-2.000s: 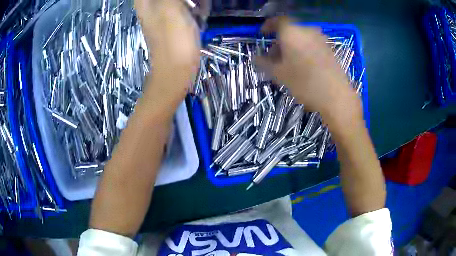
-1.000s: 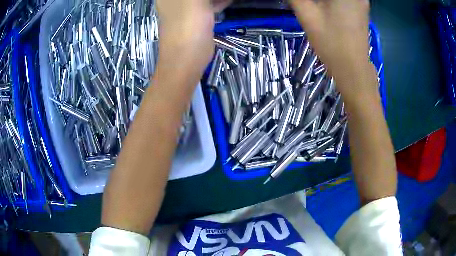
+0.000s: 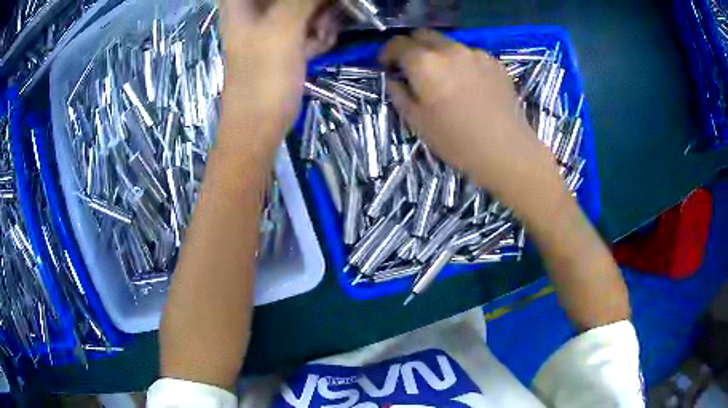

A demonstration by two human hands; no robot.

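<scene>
Slim silver metal parts (image 3: 427,207) lie heaped in a blue bin (image 3: 471,279). More fill a translucent-white bin (image 3: 307,267) to its left. My left hand (image 3: 275,56) is at the top edge, partly cut off, above the gap between the two bins. Metal parts (image 3: 365,11) stick out to the right from its curled fingers. My right hand (image 3: 447,88) is over the upper part of the blue bin, its fingers bent down at the bin's far rim. Its fingertips are hidden, and I cannot tell whether they hold a part.
Blue bins (image 3: 40,231) with more metal parts stand at the left. Another blue bin (image 3: 706,88) is at the right edge of the dark green table (image 3: 638,135). A red stool (image 3: 678,235) stands below the table edge. A dark object shows at the top centre, cut off.
Since one second ago, my right hand has come back from the top edge to over the blue bin. My left hand stays near the top. The whole view has shifted slightly.
</scene>
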